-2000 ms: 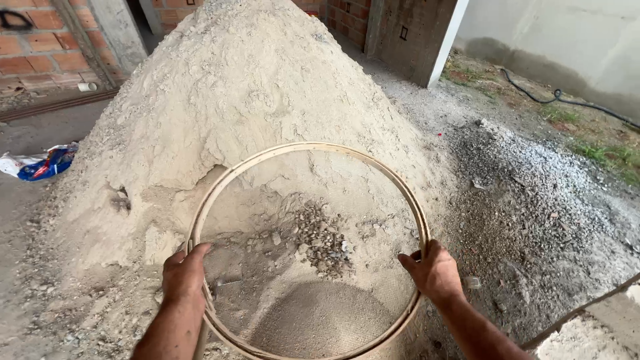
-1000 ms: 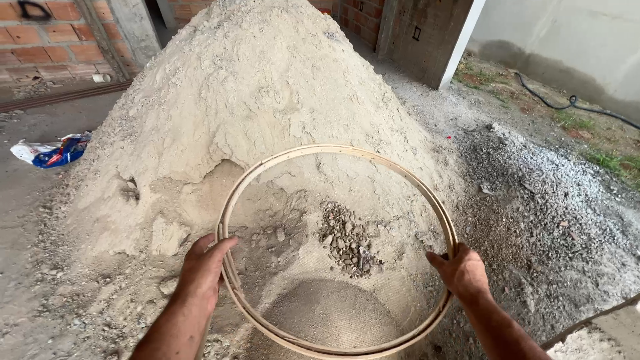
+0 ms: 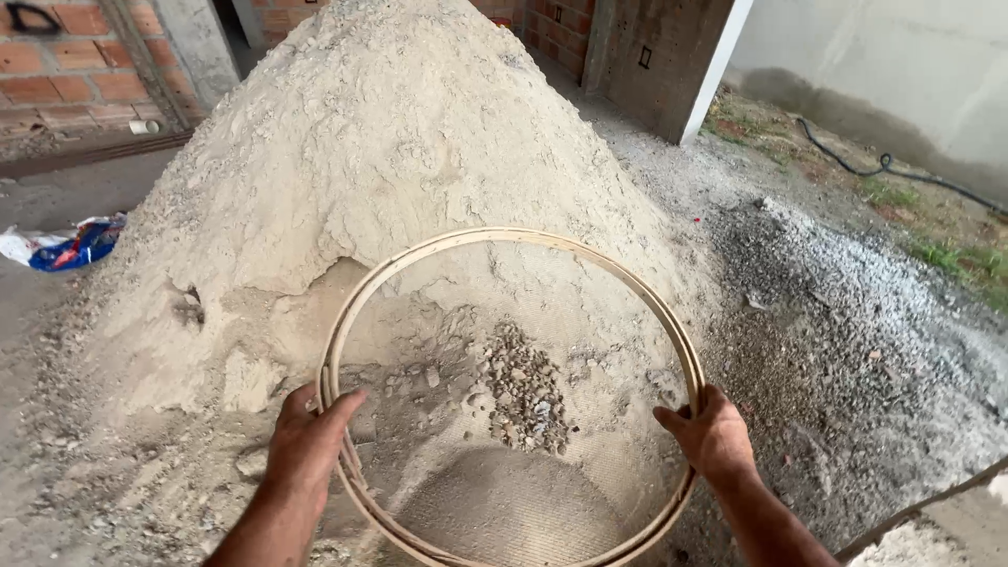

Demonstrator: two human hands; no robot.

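A round sieve with a wooden rim (image 3: 504,235) and fine mesh is held over the ground, between both hands. My left hand (image 3: 311,437) grips the rim's left side, thumb on top. On the right side, my right hand (image 3: 713,437) clasps the rim, its thumb pointing inward. Coarse stones and lumps (image 3: 526,386) lie together on the mesh near its middle. Through the mesh a low mound of fine sand (image 3: 508,504) shows below, near the bottom of the view. Just beyond the sieve rises a large pile of pale sand (image 3: 441,142).
Grey gravel (image 3: 858,315) spreads to the right. A blue and white plastic bag (image 3: 75,246) lies at the left. Behind stand a brick wall (image 3: 75,67) and a concrete pillar (image 3: 638,71). A black hose (image 3: 886,165) runs along the pale wall at the right.
Over the last two seconds, the stones have shifted on the mesh into a narrower heap. The sieve moved right, then back left, relative to the sand pile, with both hands staying on its rim.
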